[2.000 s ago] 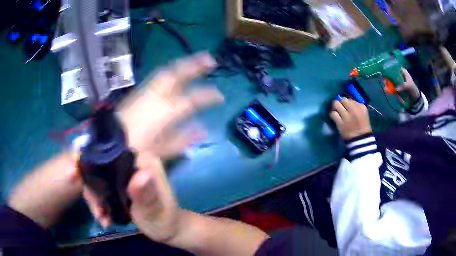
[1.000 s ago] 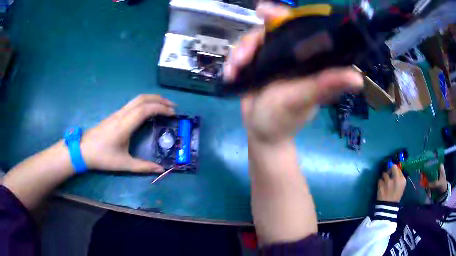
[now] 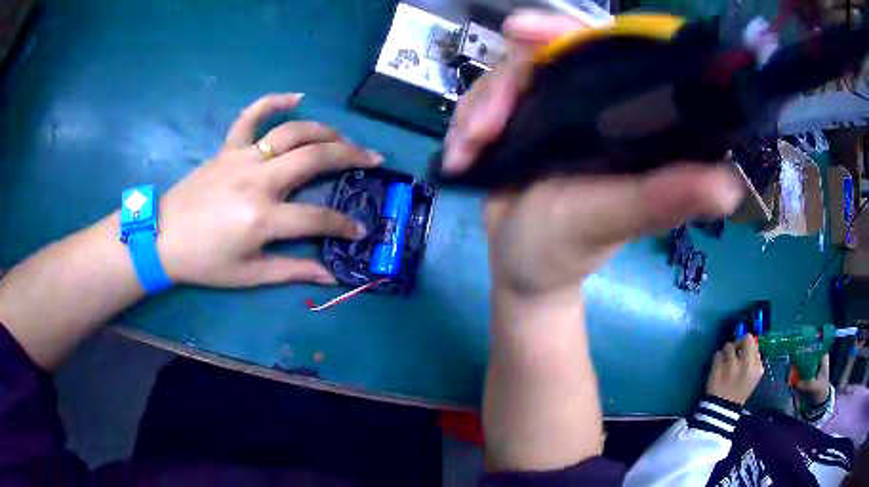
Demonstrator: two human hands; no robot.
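A black plastic housing [image 3: 415, 249] lies open on the bench, with a bright blue cell [image 3: 392, 228] in it. A thin red and white lead [image 3: 348, 295] trails from its lower side. My left hand [image 3: 262, 204], with a blue wrist strap [image 3: 139, 228], lies around the housing's left side, one fingertip on the round part, which it mostly covers. My right hand [image 3: 562, 204] grips a black electric screwdriver [image 3: 629, 114] with a yellow strip, raised at the right of the housing and blurred. Its front end points left, above the bench.
A white-grey metal screw feeder [image 3: 419, 57] stands beyond the housing. Loose black parts [image 3: 690, 262] lie at the right, near a cardboard box [image 3: 753, 195]. At the lower right another worker's hand [image 3: 737, 369] is at a housing with blue cells, beside a green glue gun [image 3: 798, 347].
In the last second my left hand has moved from gripping the housing's edges to reaching onto its round part. The housing appears further right and slightly tilted. The screwdriver is still held up.
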